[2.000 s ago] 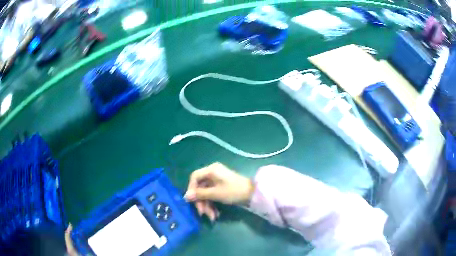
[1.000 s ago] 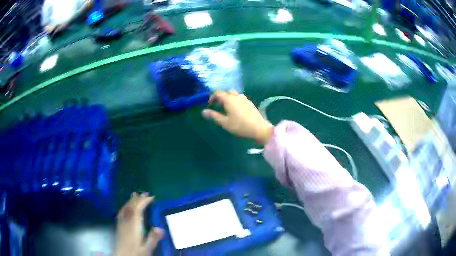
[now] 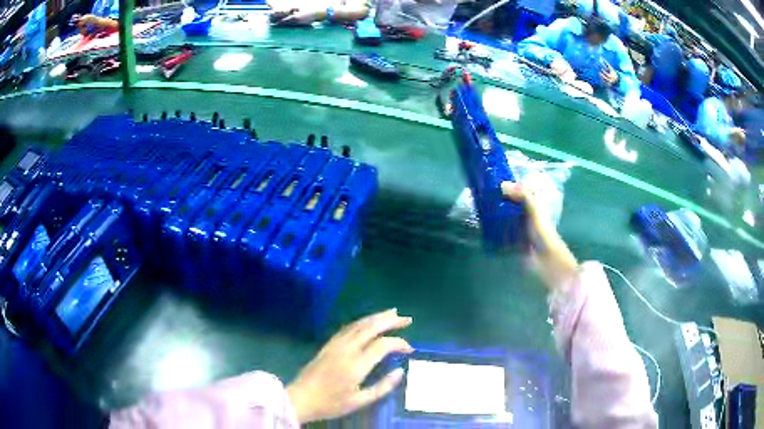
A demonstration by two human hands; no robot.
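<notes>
A blue scan tool (image 3: 483, 167) is held up on edge above the mat, right of the stacked row. My right hand (image 3: 529, 219) is shut on its near end. Another blue scan tool with a lit white screen (image 3: 455, 388) lies at the bottom centre, its keys to the right. My left hand (image 3: 356, 366) is at its left side, fingers spread; whether it touches the case is unclear. A packed row of blue scan tools (image 3: 251, 201) stands on edge at the left, with black stubs on top.
More scan tools, some screens lit (image 3: 84, 292), are at the far left. A clear bag (image 3: 540, 191) lies behind the held unit. A bagged blue unit (image 3: 670, 239), white cable, power strip (image 3: 697, 369) and tan cardboard (image 3: 739, 352) are at the right. Workers in blue (image 3: 591, 52) sit beyond.
The view has swung left. My right hand has taken hold of the scan tool beside the clear bag and raised it on edge. My left hand remains beside the lit unit.
</notes>
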